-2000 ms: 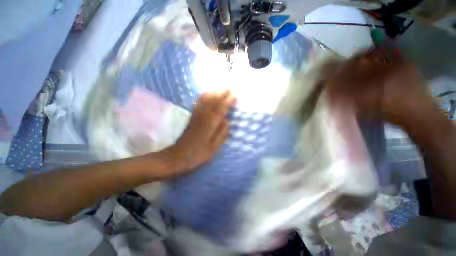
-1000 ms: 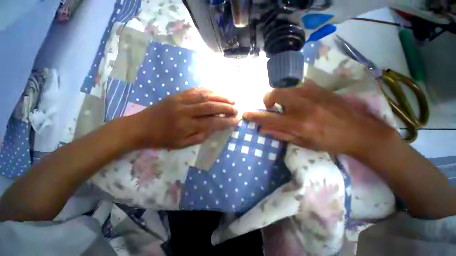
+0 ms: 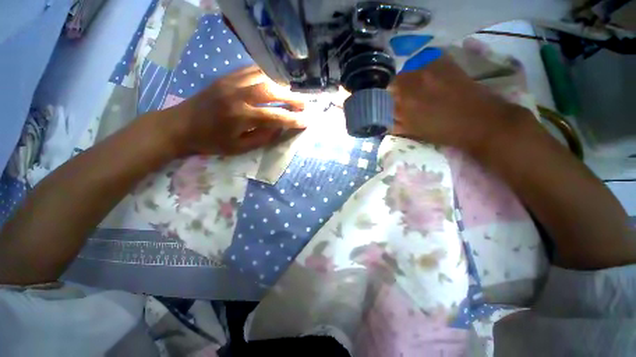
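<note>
Patchwork-print fabric (image 3: 279, 226) with blue dotted, floral, pink and beige blocks lies under the sewing machine head (image 3: 307, 42) and hangs over the front edge. My left hand (image 3: 233, 115) is left of the needle area, fingers bent together on the fabric; a thin pale strip shows between them, unclear what. My right hand (image 3: 443, 101) is right of the grey ribbed knob (image 3: 368, 111), its fingertips hidden behind the knob. Lamp glare washes out the needle area.
Scissors show only a gold handle (image 3: 565, 132) beyond my right forearm. A green-handled tool (image 3: 559, 80) lies at the upper right. A ruler strip (image 3: 150, 252) runs along the front edge at left. Crumpled white material (image 3: 35, 150) lies at far left. Blue tabs (image 3: 422, 59) sit beside the knob.
Both hands have moved up towards the machine head, the right one now behind the knob. The fabric has shifted, uncovering the ruler strip. The scissors are now mostly hidden.
</note>
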